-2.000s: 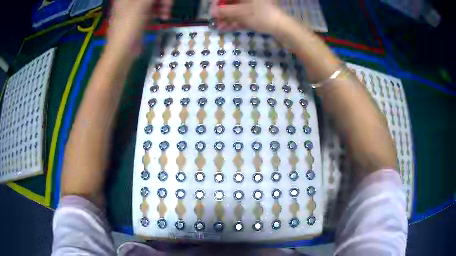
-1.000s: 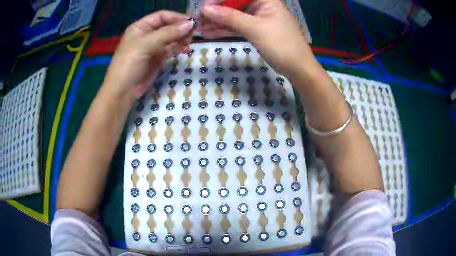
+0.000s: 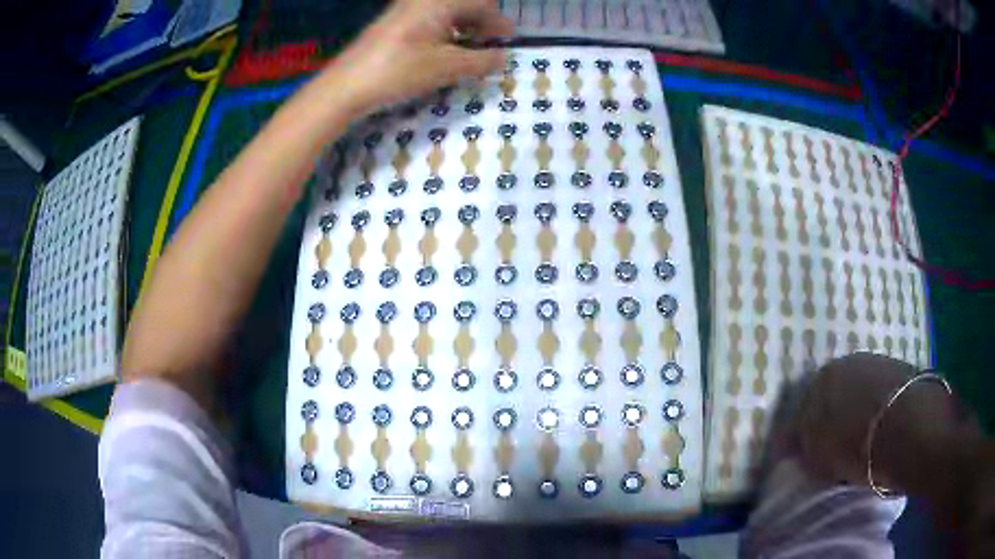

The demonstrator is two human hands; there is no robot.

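Observation:
A large white tray lies in front of me with rows of small dark round parts at the ends of tan dumbbell-shaped slots. My left hand is over the tray's far edge with its fingers curled and blurred. A small dark spot shows by the fingertips, and I cannot tell whether it is a held part. My right forearm, with a silver bangle at the wrist, is bent up close to the camera, dark and blurred, and runs to the right edge. The right hand's fingers are out of the picture.
A right-hand tray shows mostly bare tan slots. A left-hand tray lies inside yellow tape. Another tray is partly seen beyond the main one. A thin red wire hangs at the upper right. A blue object is at the upper left.
My hands have parted from near each other beyond the tray. The left stays near the far edge; the right has moved back and out at the right. The red item it held has left view.

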